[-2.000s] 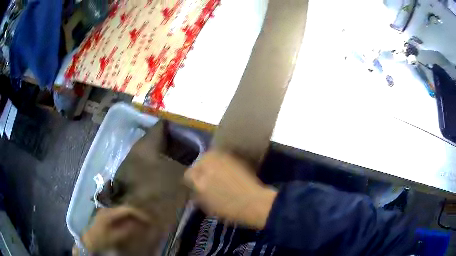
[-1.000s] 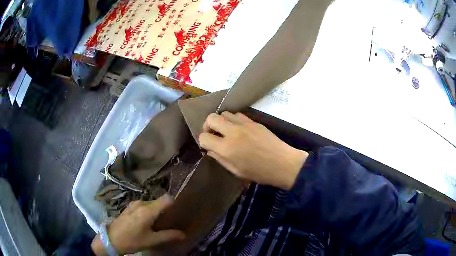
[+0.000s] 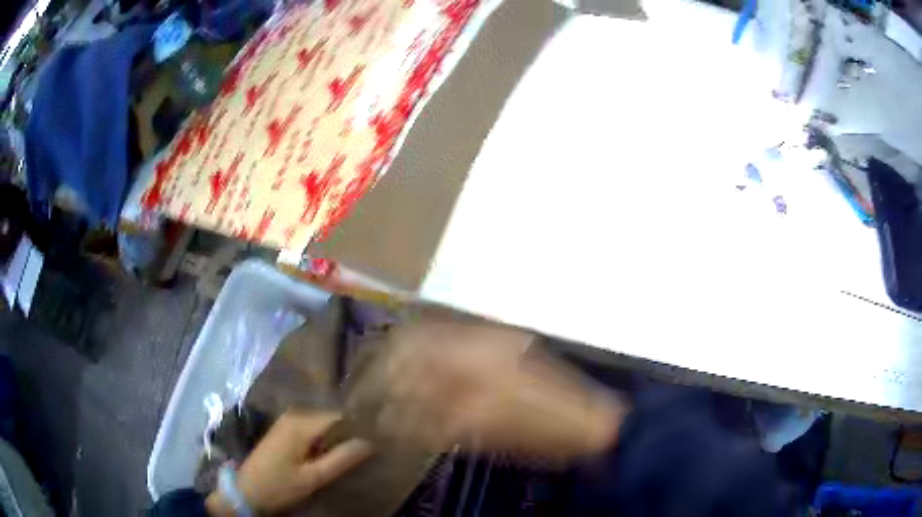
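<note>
A long flat brown fabric piece (image 3: 430, 141) lies on the white table along the edge of the red-printed board, its near end at the table's front edge. More brown fabric (image 3: 298, 374) is gathered in and over the white tub (image 3: 192, 404). My left hand (image 3: 288, 464), with a pale band at the wrist, rests on this fabric at the tub's near side; its fingertips press on or hold the cloth, unclear which. My right hand (image 3: 485, 389) is strongly blurred over the fabric, just in front of the table edge; its fingers cannot be made out.
The white table (image 3: 627, 222) bears a dark case (image 3: 895, 232), slim blue and orange handles (image 3: 851, 194) and small items near the machine at the right. The cream board with red printing (image 3: 293, 111) extends left. Blue cloth (image 3: 81, 111) hangs far left. A blue crate (image 3: 869, 502) shows at bottom right.
The long brown piece has moved left and now lies along the printed board, free of my right hand. My right hand has moved down, off the piece. The view has shifted.
</note>
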